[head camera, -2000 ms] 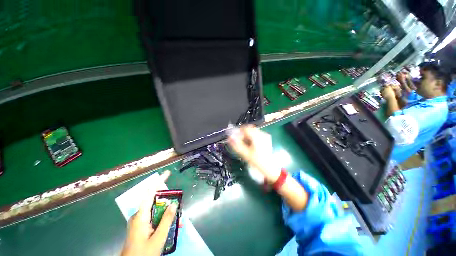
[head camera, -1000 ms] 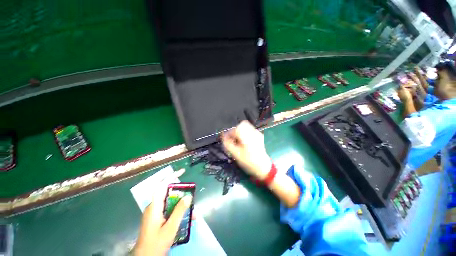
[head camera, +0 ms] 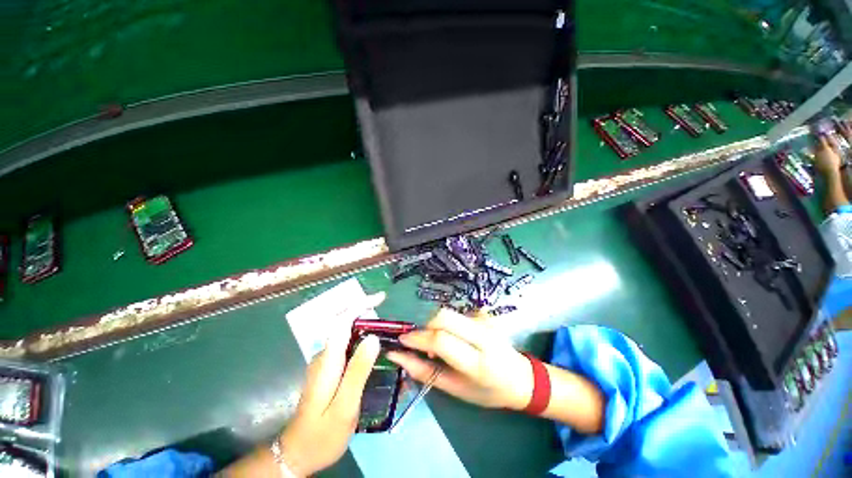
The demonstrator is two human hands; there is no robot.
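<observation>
My left hand (head camera: 332, 401) holds a red-rimmed phone body (head camera: 378, 397) over a pale paper sheet (head camera: 411, 443), its thumb across the upper part. My right hand (head camera: 458, 359), with a red wrist strap (head camera: 539, 385), is at the phone's top right; its fingertips touch the red rim and a dark part there. Thin metallic tweezers (head camera: 418, 396) point down from the right hand beside the phone. Black small parts (head camera: 462, 266) lie in a heap on the bench above the phone. Whether the fingers pinch a separate part is hard to tell.
A black parts tray (head camera: 458, 149) overhangs the belt edge. A second black tray (head camera: 747, 271) lies at right. More phone bodies (head camera: 159, 227) lie on the green belt. A clear blister tray (head camera: 56, 411) is at lower left. Another person's hand (head camera: 830, 154) shows at far right.
My right hand has moved from the black parts heap down to the phone in my left hand, and the tweezers now show. The view has shifted, bringing the blister tray further in.
</observation>
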